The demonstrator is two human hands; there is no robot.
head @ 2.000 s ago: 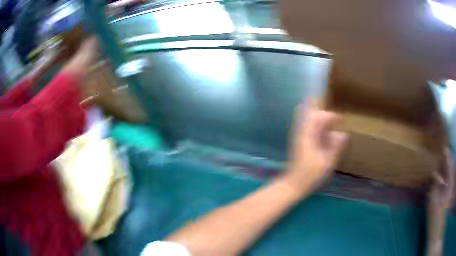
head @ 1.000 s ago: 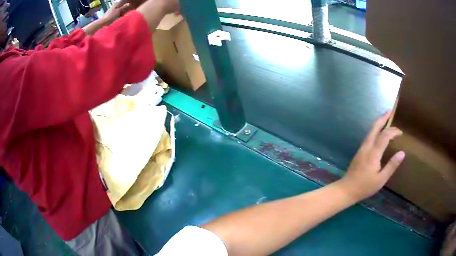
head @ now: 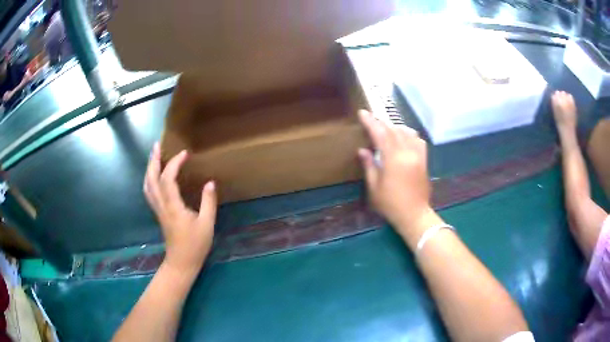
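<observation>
An open brown mailer box [head: 281, 167] stands on the dark conveyor belt in front of me, its tall lid raised at the back and its inside in shadow. No contents can be made out in it. My left hand [head: 180, 207] is on the box's front left corner, fingers up its side. My right hand [head: 398, 167] is on its front right corner, fingers at the rim. A white foam insert [head: 461, 87] lies on the belt right of the box, with a small brown piece on top. A dark coiled cord shows beside the foam.
The green bench edge [head: 301, 294] runs along the near side of the belt. A green metal post [head: 90, 60] stands at the left. Another person's arm [head: 575, 167] reaches in at the right, near another white block [head: 588, 67]. Yellowish paper is at the lower left edge.
My view has turned right. The box now shows whole in front of me, with both my hands at its sides. The white foam has come into view; the red-sleeved neighbour has mostly left it.
</observation>
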